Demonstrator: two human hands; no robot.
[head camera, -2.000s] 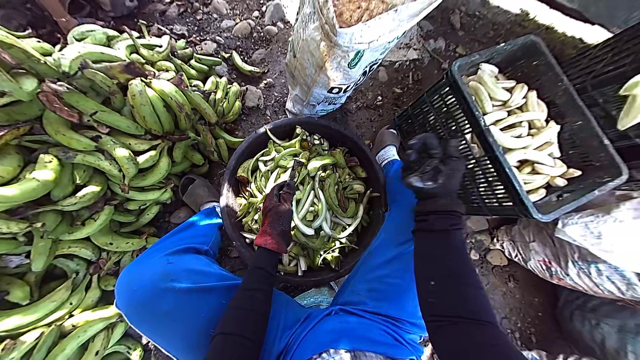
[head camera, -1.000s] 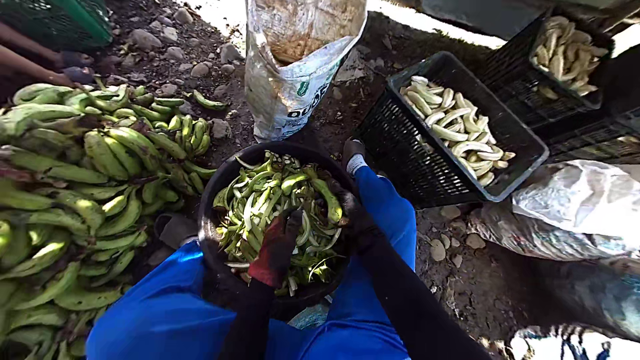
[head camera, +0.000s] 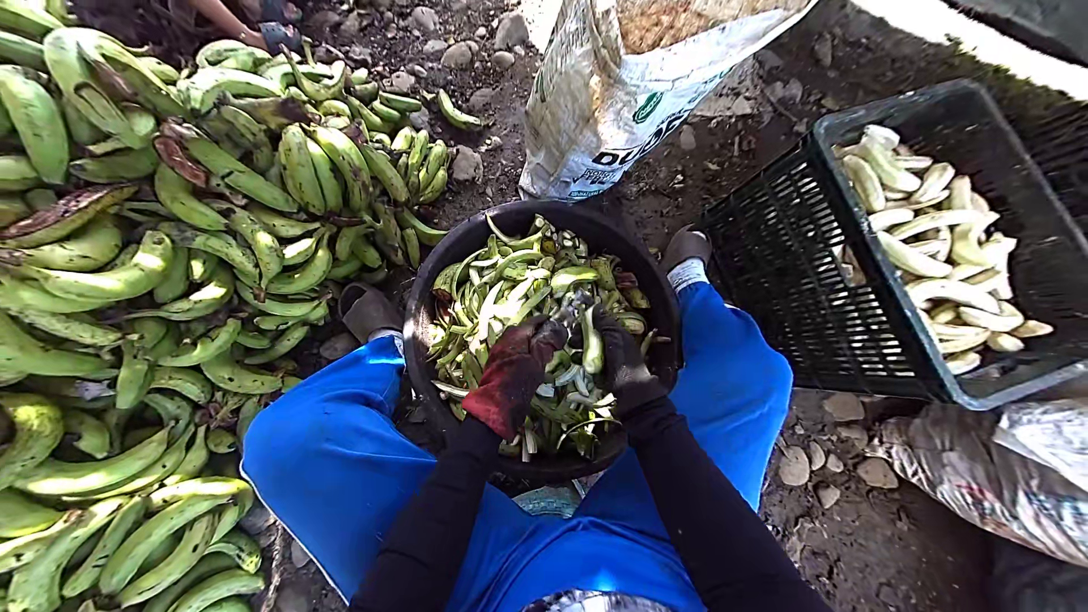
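Observation:
A round black tub (head camera: 422, 340) full of green plantain peels (head camera: 501, 289) stands between my knees. Over its middle, my right hand (head camera: 619, 348), in a dark glove, grips a green plantain (head camera: 592, 342) held roughly upright. My left hand (head camera: 518, 365), in a red and black glove, is closed close beside it, by a small greyish item at the fingertips that is too blurred to name. Unpeeled green plantains (head camera: 229, 174) lie in a large heap at the left. Peeled plantains (head camera: 943, 246) fill part of a black plastic crate (head camera: 790, 263) at the right.
An open printed sack (head camera: 586, 102) stands beyond the tub. Stones (head camera: 459, 56) dot the dirt ground. More sacks (head camera: 943, 476) lie at the lower right, below the crate. Another person's hand (head camera: 276, 36) is at the heap's far edge.
My right hand, raised by the crate and seemingly without a plantain two seconds ago, has come back over the tub and now holds one beside my left hand.

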